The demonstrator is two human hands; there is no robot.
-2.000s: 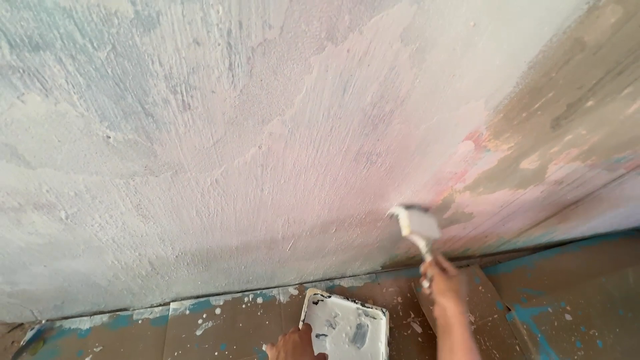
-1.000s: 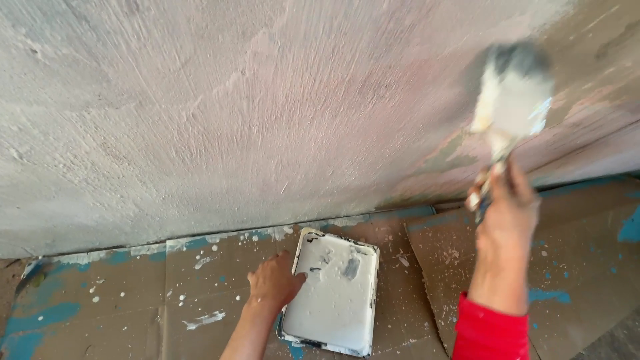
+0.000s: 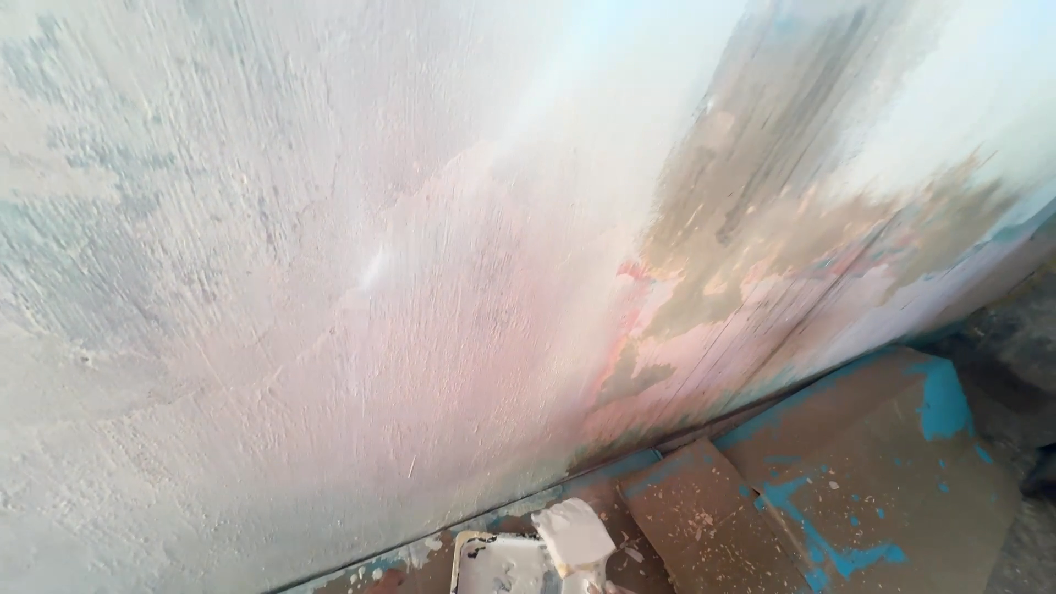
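A wide paintbrush [image 3: 575,532], its head coated in white paint, is at the bottom centre, over the right side of a paint tray [image 3: 495,564]. Of my right hand [image 3: 609,587], only a bit of the fingers shows at the bottom edge, at the brush's handle; the rest is cut off. The tray holds white paint and has dark smears on its rim. My left hand cannot be made out in this view. Above them rises a textured wall [image 3: 462,313] painted in pale pink, white and grey-blue, with brown patches at the right.
Cardboard sheets [image 3: 891,487] with blue paint and pale splatters lie along the foot of the wall. Their overlapping edges and folds show to the right of the tray. Dark, unclear things [image 3: 1011,355] are at the far right.
The brush has come down from in front of the wall to the tray, with my right hand at its handle. My left hand, earlier beside the tray, is no longer plainly seen. The view has shifted.
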